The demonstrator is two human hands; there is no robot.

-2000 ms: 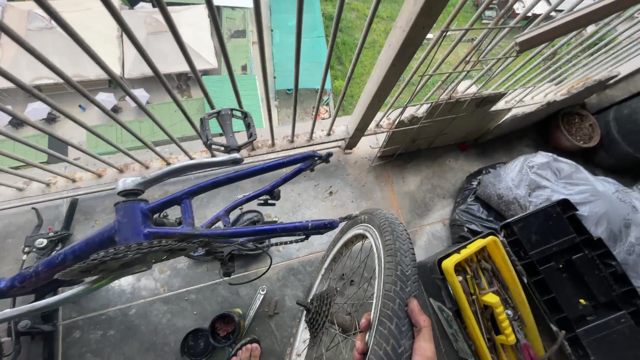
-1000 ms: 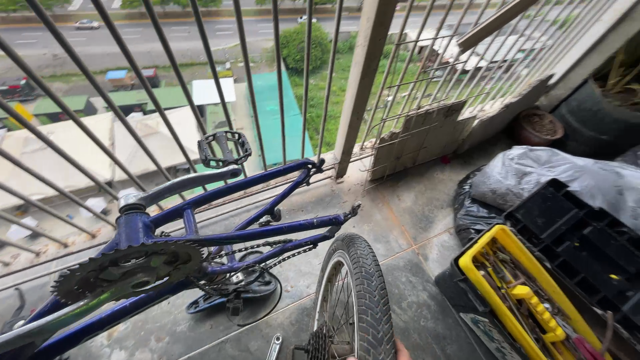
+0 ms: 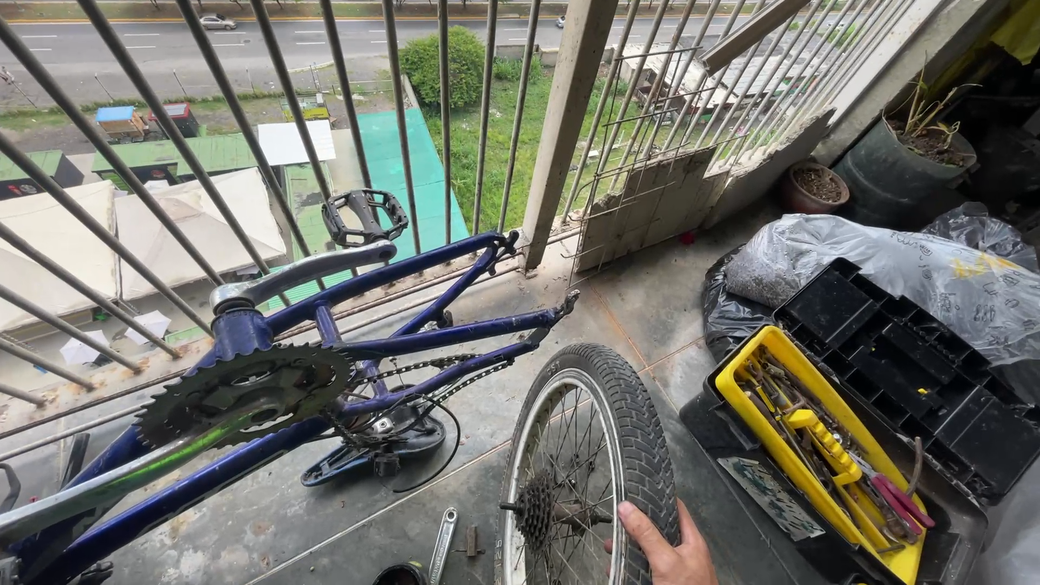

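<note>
A bicycle wheel (image 3: 589, 455) with a treaded tire and a rear cassette stands upright on the floor. My right hand (image 3: 670, 544) grips its tire and rim at the lower right. Left of the wheel is a blue bicycle frame (image 3: 455, 329), upside down, its rear dropouts pointing toward the railing post and the wheel apart from them. The frame carries a chainring (image 3: 252, 390), a crank arm (image 3: 305, 272), a black pedal (image 3: 366, 218), and a chain with a derailleur (image 3: 390, 426). My left hand is out of view.
An open black toolbox with a yellow tray (image 3: 821, 447) of tools lies at right, before plastic bags (image 3: 886, 268). A wrench (image 3: 443, 544) and a small round container (image 3: 400, 575) are on the floor. Metal railing bars (image 3: 445, 122) run behind; plant pots (image 3: 815, 188) stand in the far corner.
The view has tilted up toward the street. Two seconds ago fingers showed on both sides of the wheel's tire; now the hand holds its right side.
</note>
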